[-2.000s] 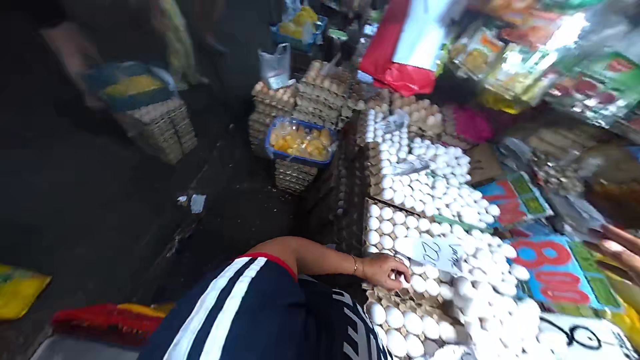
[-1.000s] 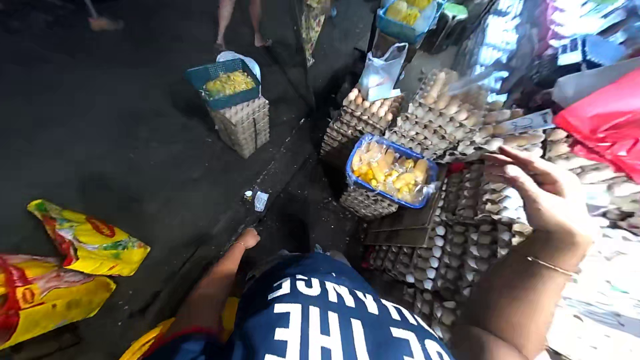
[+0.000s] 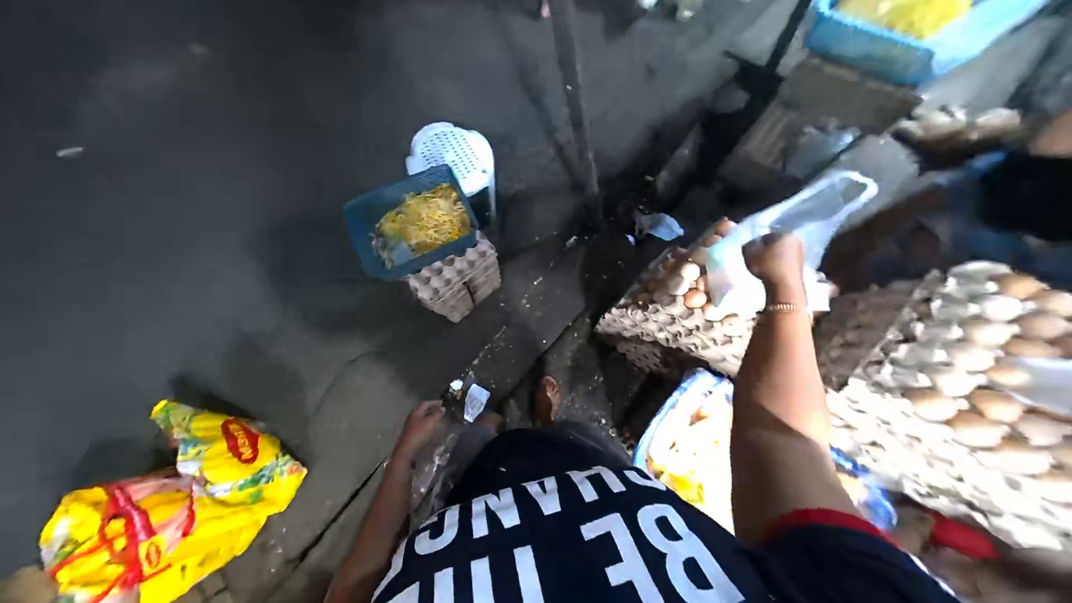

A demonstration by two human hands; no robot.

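Note:
My right hand (image 3: 775,255), with a bracelet at the wrist, is closed on a translucent white plastic bag (image 3: 816,209) that rests on brown eggs (image 3: 691,280) in a stack of pulp egg trays (image 3: 682,331). My left hand (image 3: 421,425) hangs low over the floor with its fingers curled; whether it holds anything cannot be told. Under my right forearm is a blue-rimmed basket (image 3: 682,410) of yellow packed goods, partly hidden. More trays of eggs (image 3: 997,402) are stacked to the right, blurred.
A teal crate (image 3: 368,226) of yellow shredded goods sits on egg trays (image 3: 459,280) beside a white plastic stool (image 3: 452,151). Yellow printed bags (image 3: 184,502) lie on the floor at lower left. A blue crate (image 3: 879,38) stands at upper right. Paper litter (image 3: 476,402) lies near my left hand.
My right hand, open above the egg trays one second ago, has closed on the white plastic bag. The view has swung toward the left and the floor since two seconds ago.

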